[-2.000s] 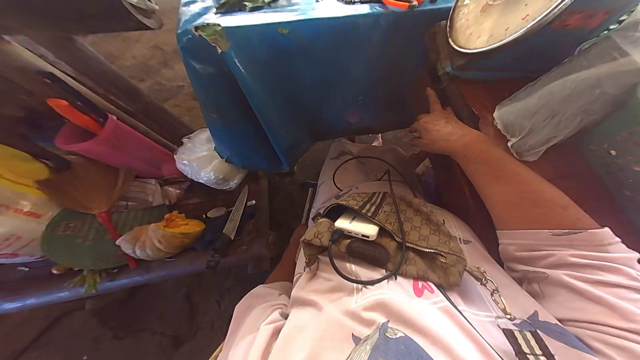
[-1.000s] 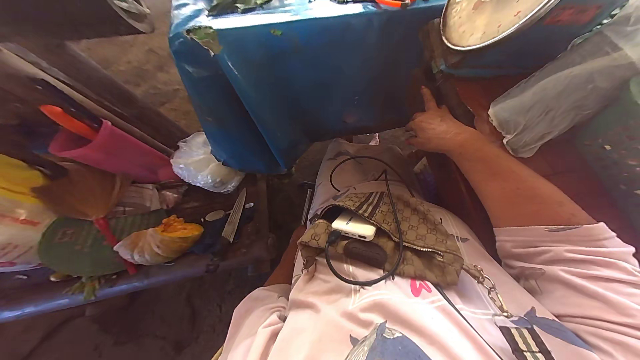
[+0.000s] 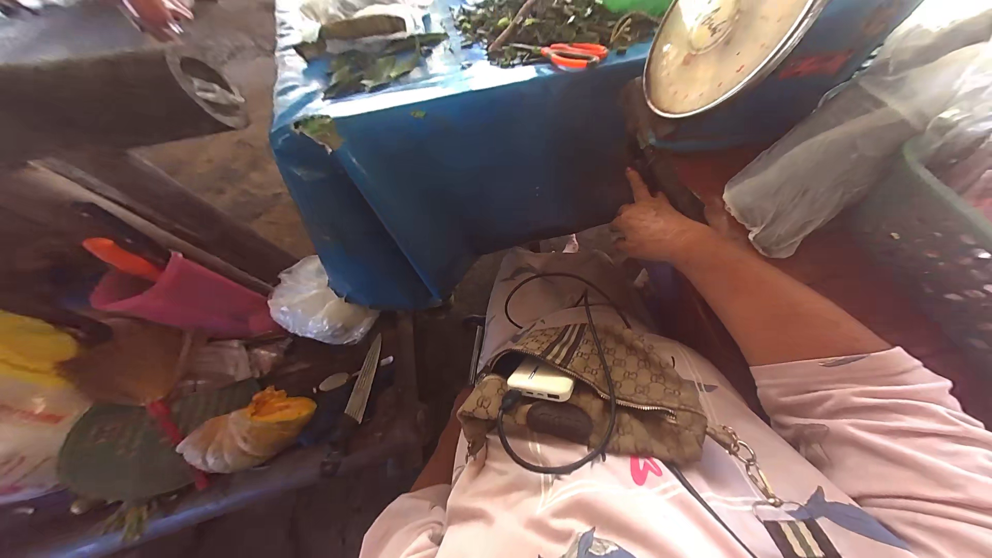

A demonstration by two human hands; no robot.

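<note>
My right hand (image 3: 655,225) rests near the red surface at the right end of the blue-covered table (image 3: 496,163), its index finger extended toward a dark edge below the round metal pan (image 3: 728,54); I see nothing held in it. My left hand is hidden below the bag; only part of that forearm shows beside my lap. A brown patterned waist bag (image 3: 651,387) lies unzipped on my lap, with a white power bank (image 3: 541,381) in its opening and a black cable (image 3: 612,372) looping from it.
Orange-handled scissors (image 3: 575,55) lie by cut leaves (image 3: 511,23) on the table. On a low shelf at left are a knife (image 3: 363,384), a wrapped piece of squash (image 3: 248,434), a pink container (image 3: 182,294) and a white plastic bag (image 3: 318,302). A clear plastic bag (image 3: 821,155) lies at right.
</note>
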